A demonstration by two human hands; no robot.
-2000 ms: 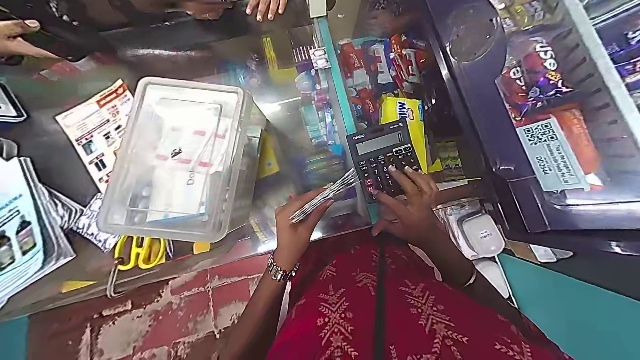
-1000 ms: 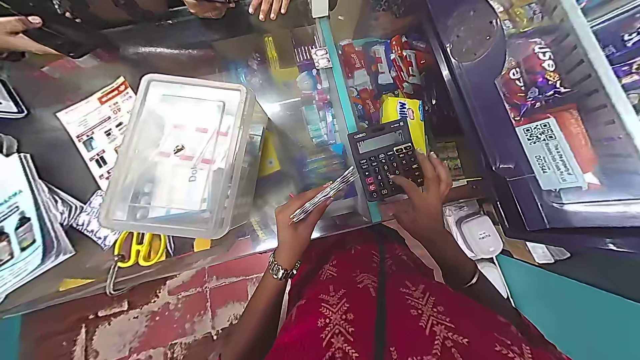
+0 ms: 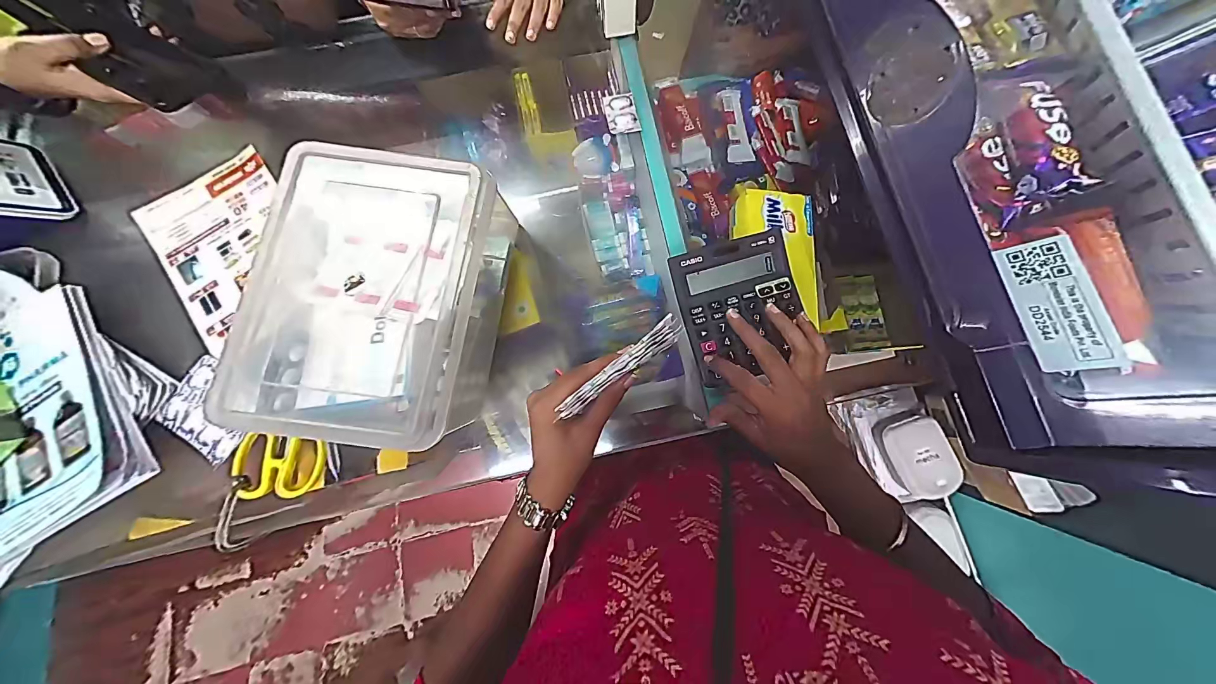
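Observation:
My left hand (image 3: 572,418), with a metal watch at its wrist, grips a thin stack of foil blister strips (image 3: 619,369), seen nearly edge-on. Just right of the stack lies a black desk calculator (image 3: 730,275) on the counter's edge. My right hand (image 3: 781,394) is over its keypad, fingers spread on or just above the keys, holding nothing. Under the calculator's upper right side is a yellow packet (image 3: 803,252). Which keys the fingertips touch cannot be told.
A clear plastic box (image 3: 465,313) stands on the glass counter, with yellow-handled scissors (image 3: 280,465) below it. Papers (image 3: 71,399) lie at the left. Another person's hand (image 3: 62,68) is at the top left. A dark display unit (image 3: 959,313) with packets borders the right.
My right hand has shifted slightly left over the keypad since a second ago, and its fingers are in new positions. My left hand still grips the strips in about the same place.

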